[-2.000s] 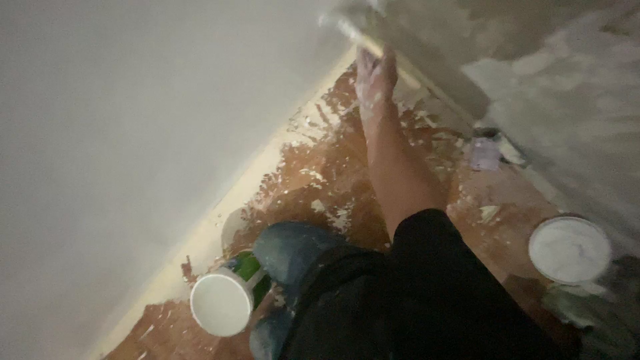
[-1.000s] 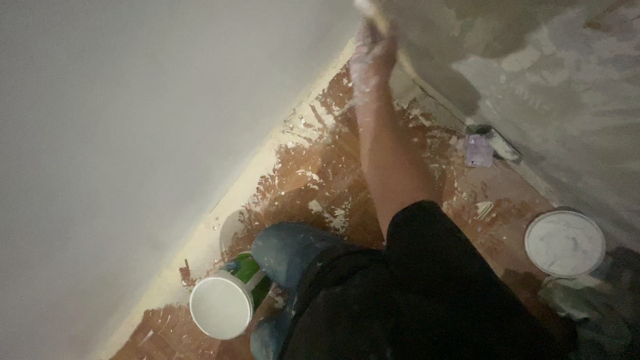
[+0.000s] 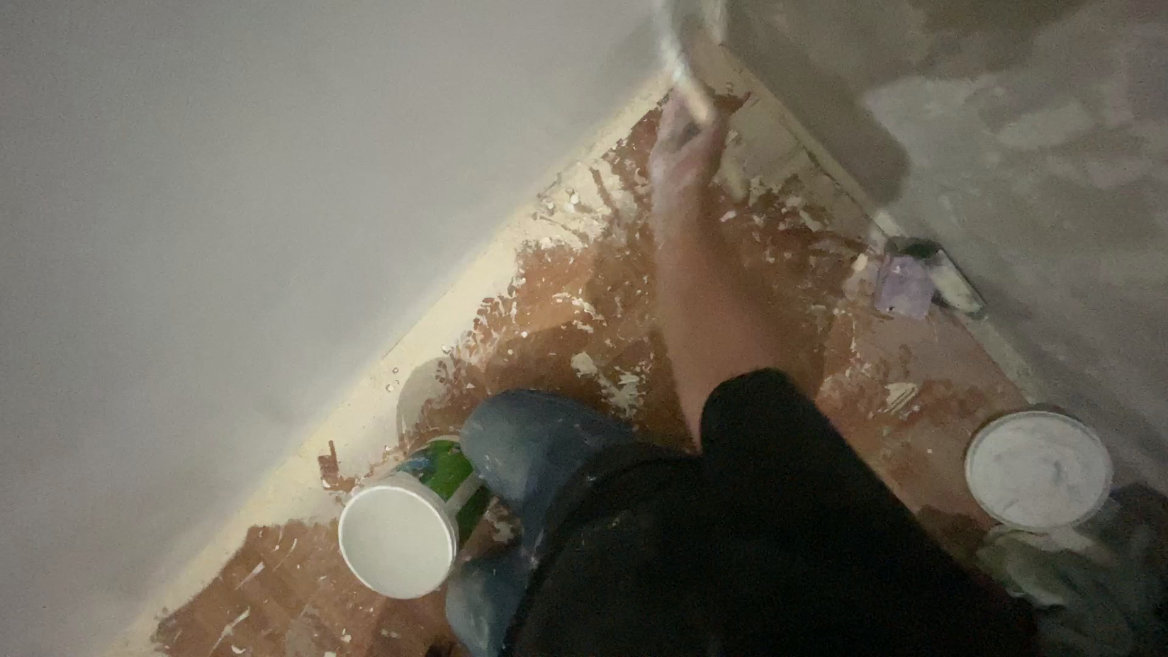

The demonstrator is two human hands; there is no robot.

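Observation:
My right hand, dusted with white, is closed around the pale handle of a blurred tool at top centre, near the corner where the two walls meet. Motion blur hides the tool's head, so I cannot tell its kind. Beside it on the left rises a smooth grey-white wall. My left hand is out of sight. A white bucket with a green side stands by my knee in worn blue jeans.
A round tub of whitish material stands at the right, above crumpled cloth. A pale purple object and a long narrow object lie beside the patchy right wall. White splatters mark the reddish-brown floor.
My right hand, still holding the tool, has come down from the top edge of the view, where it was a second ago. The buckets have not moved.

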